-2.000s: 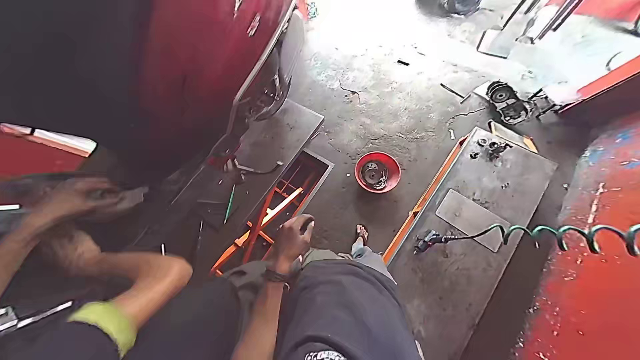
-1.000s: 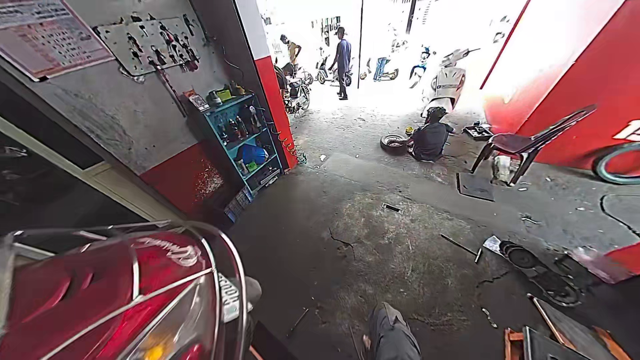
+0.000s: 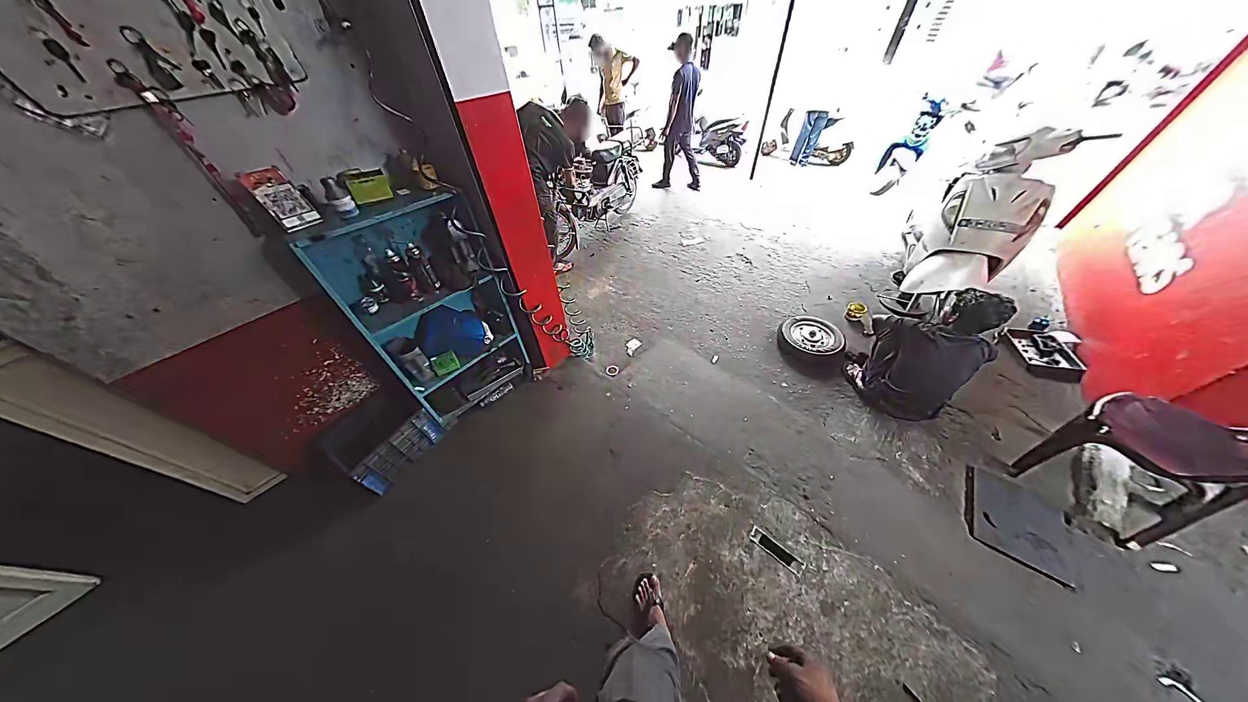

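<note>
At the bottom edge of the view my right hand (image 3: pixel 799 673) hangs over the concrete floor, its fingers loosely curled; no object shows in it. Only a small part of my left hand (image 3: pixel 554 692) shows at the bottom, left of my grey trouser leg (image 3: pixel 642 668), so its fingers are hidden. Between the hands and a little ahead is my sandalled foot (image 3: pixel 647 597). Neither hand visibly touches anything. A dark narrow rectangular piece (image 3: pixel 776 550) lies on the floor ahead of my right hand.
Left stands a blue metal shelf (image 3: pixel 409 317) with bottles, beside a red-and-white pillar (image 3: pixel 502 195). Ahead right, a person (image 3: pixel 921 361) sits by a wheel (image 3: pixel 813 337) and a parked scooter (image 3: pixel 985 219). A plastic chair (image 3: pixel 1160 439) stands right; people and motorcycles are beyond.
The view has swung up and forward from the workbench area to the shop's open front. The red scooter body seen at lower left one second ago is out of view.
</note>
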